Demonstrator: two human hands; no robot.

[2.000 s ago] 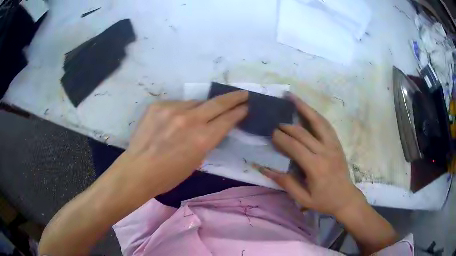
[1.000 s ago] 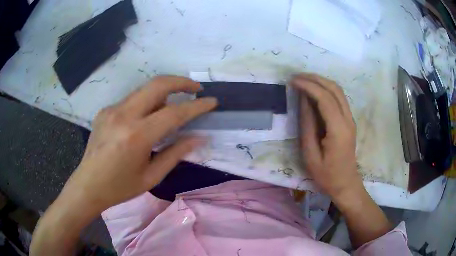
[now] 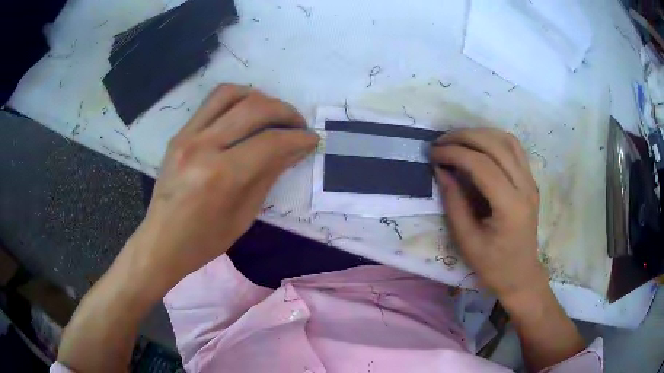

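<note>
A dark fabric piece (image 3: 377, 176) lies flat on a slightly larger white backing piece (image 3: 364, 205). A grey strip template (image 3: 375, 146) lies lengthwise across the dark piece, above its middle, with dark cloth showing on both sides. My left hand (image 3: 236, 156) pinches the left end of the template between thumb and fingers. My right hand (image 3: 488, 197) has its fingertips on the template's right end and covers the right edge of the backing. The template's two ends are hidden by my fingers.
A fanned stack of dark pieces (image 3: 167, 58) lies at upper left. White backing sheets (image 3: 524, 44) lie at upper right. An iron (image 3: 632, 189) rests on a brown-dark pad (image 3: 625, 280) at the right edge. Thread ends are scattered on the white table cover (image 3: 313, 44).
The template now lies on top of the dark piece instead of beside it. The dark piece sits within the backing's borders. Both hands have moved to the template's ends.
</note>
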